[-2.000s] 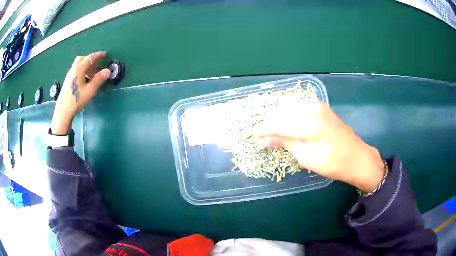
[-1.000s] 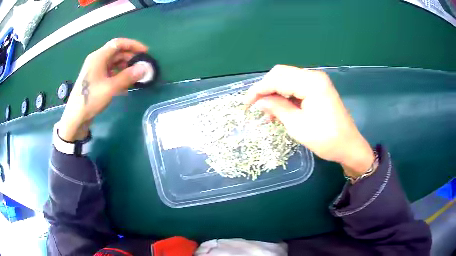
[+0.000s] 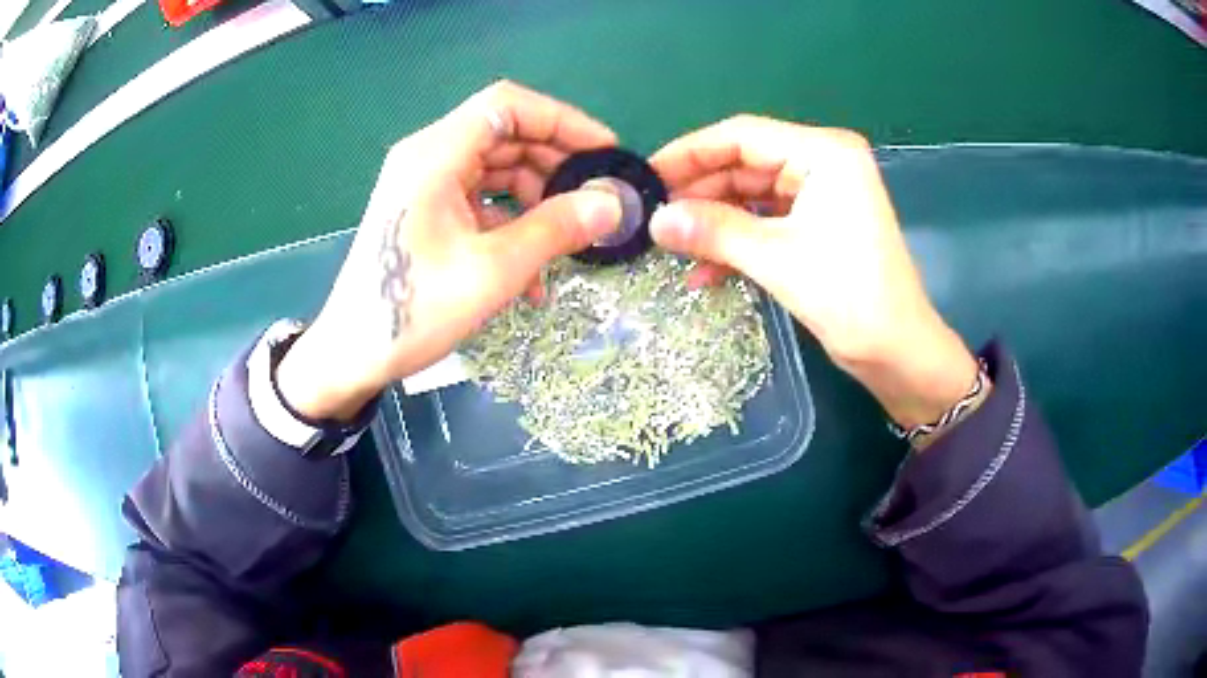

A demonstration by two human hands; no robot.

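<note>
My left hand (image 3: 457, 245) holds a black wheel (image 3: 569, 172) with a pale hub upright between thumb and fingers, above the far edge of the clear box. My right hand (image 3: 807, 232) has its thumb and fingertips at the wheel's right rim. Whether a small pin is in the right fingertips cannot be seen. The clear plastic box (image 3: 596, 507) lies below the hands, with a loose heap of small silver to yellow-green metal pins (image 3: 635, 384) in it. A white paper slip (image 3: 437, 376) shows at its left end, partly hidden by my left hand.
Several black wheels (image 3: 155, 248) stand in a spaced row at the left along the edge of the green belt (image 3: 331, 106). A pale plastic bag (image 3: 40, 73) and a red-orange bin (image 3: 188, 9) are at the far left, past a white rail (image 3: 185, 69).
My left hand has carried the wheel rightward from the belt edge to above the box. My right hand has come out of the pin heap and up to the wheel.
</note>
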